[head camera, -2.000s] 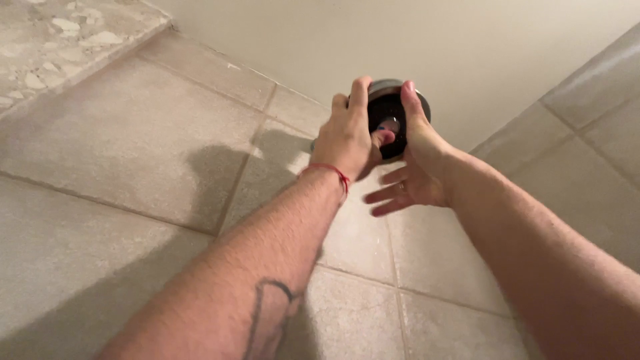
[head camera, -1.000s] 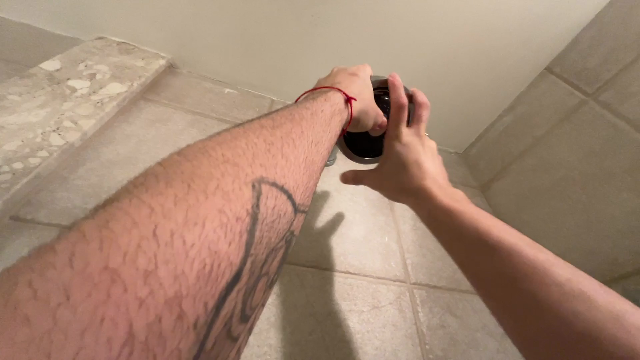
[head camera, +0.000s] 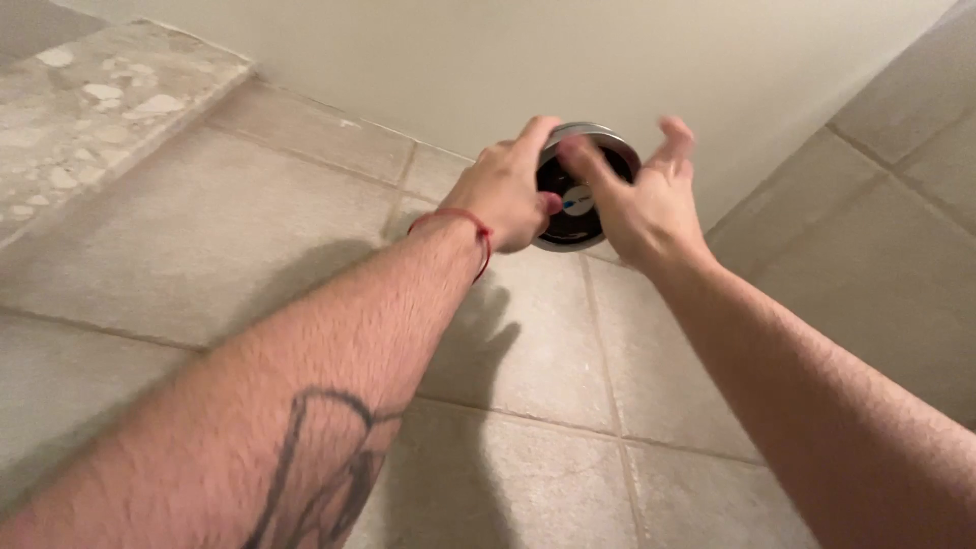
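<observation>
A round black object with a silver-grey rim (head camera: 572, 235) and a pale central disc bearing marks is held up near the wall. My left hand (head camera: 507, 187) grips its left side, with the thumb over the dark face and the fingers wrapped behind the rim. On the right, my right hand (head camera: 652, 202) has its thumb, blurred, across the upper dark face, while its fingers stand apart from the rim. Whether that thumb touches the object I cannot tell. A red string bracelet (head camera: 457, 216) circles my left wrist.
Beige tiles (head camera: 534, 358) with grout lines lie below my arms, and a plain pale wall (head camera: 473, 69) rises behind the object. At the upper left juts a stone slab edge (head camera: 114, 114) with pale chips. More tiles (head camera: 877, 221) cover the surface at the right.
My right hand's fingers, over the object's right side one second ago, are now spread away from it, and its thumb lies over the face. My left hand still holds the object. The view has shifted.
</observation>
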